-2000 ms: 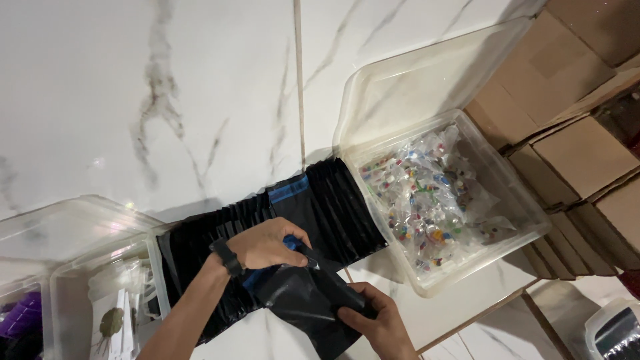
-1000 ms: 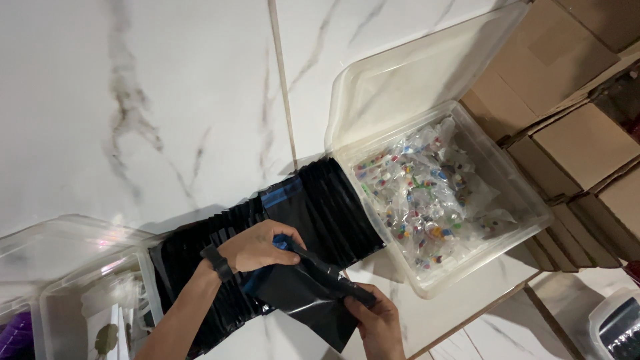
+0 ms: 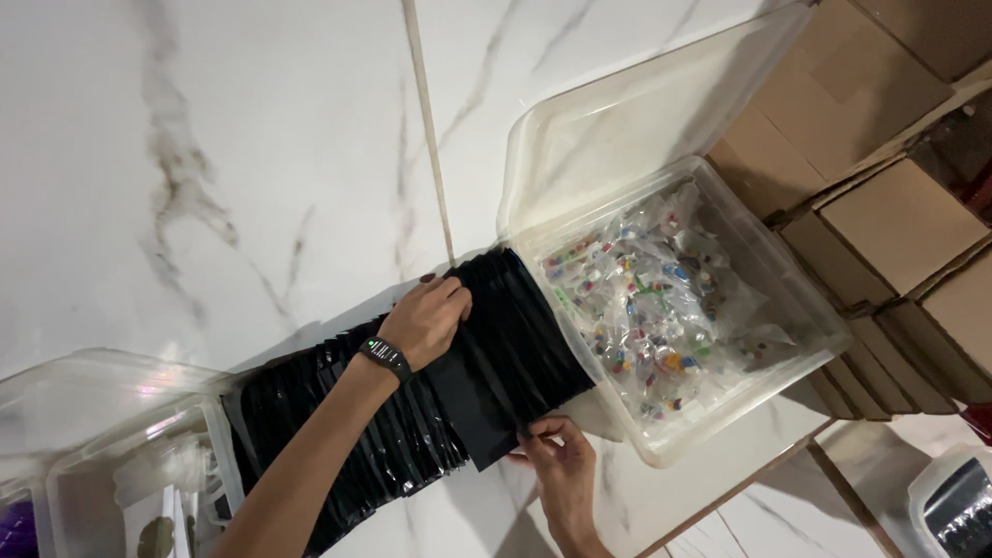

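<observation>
A long row of black plastic bags (image 3: pixel 372 418) stands packed on the marbled tile surface between two clear plastic bins. My left hand (image 3: pixel 428 319), with a black fitness band (image 3: pixel 385 357) on its wrist, rests over the row's upper edge, its fingers curled at the top of one flat black bag (image 3: pixel 473 403). Whether those fingers grip the bag is hard to tell. My right hand (image 3: pixel 554 457) pinches the lower corner of this bag between thumb and fingers.
Right of the row, an open clear bin (image 3: pixel 651 453) holds small clear packets (image 3: pixel 659 287) with colourful pieces. Flattened cardboard boxes (image 3: pixel 903 225) stand beyond it. At lower left, another bin (image 3: pixel 225 442) holds packets and cards. A container (image 3: pixel 922 496) with black items sits at lower right.
The loose black bag that both hands held folded above the row now lies flat against it. My left hand has moved to the row's upper edge; the blue strip is no longer visible.
</observation>
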